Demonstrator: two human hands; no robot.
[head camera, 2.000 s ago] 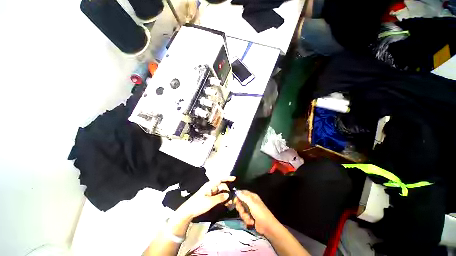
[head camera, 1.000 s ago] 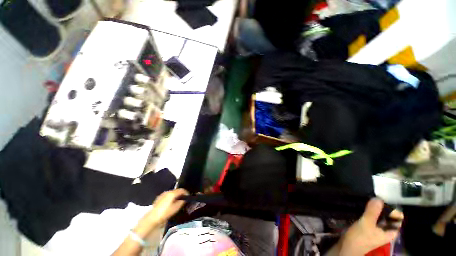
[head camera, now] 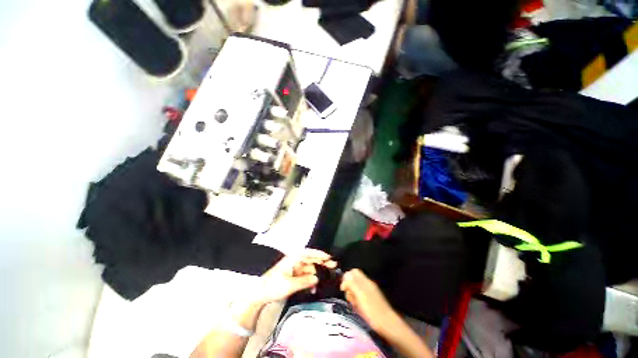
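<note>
Black fabric (head camera: pixel 327 281) is bunched between my two hands, low in the middle, just above my lap. My left hand (head camera: pixel 301 274) holds its left side with bent fingers. My right hand (head camera: pixel 355 285) grips its right side, close to the left hand. The exact edges of the piece are hard to tell against the dark cloth behind. The white overlock machine (head camera: pixel 227 119) stands ahead and to the left, its needle area (head camera: pixel 260 183) facing me. A crumpled black garment pile (head camera: pixel 150 220) lies left of the machine and trails toward my left hand.
A smartphone (head camera: pixel 320 100) lies right of the machine on the white table (head camera: pixel 323 157). A carton with blue contents (head camera: pixel 442 173), a yellow-green tie (head camera: pixel 521 239) on black bundles and a red frame (head camera: pixel 458 323) are at the right. Thread cones (head camera: pixel 136 38) stand behind the machine.
A second ago my hands were far apart with the black fabric stretched between them. Now they are close together and the fabric is bunched. The view has swung back left.
</note>
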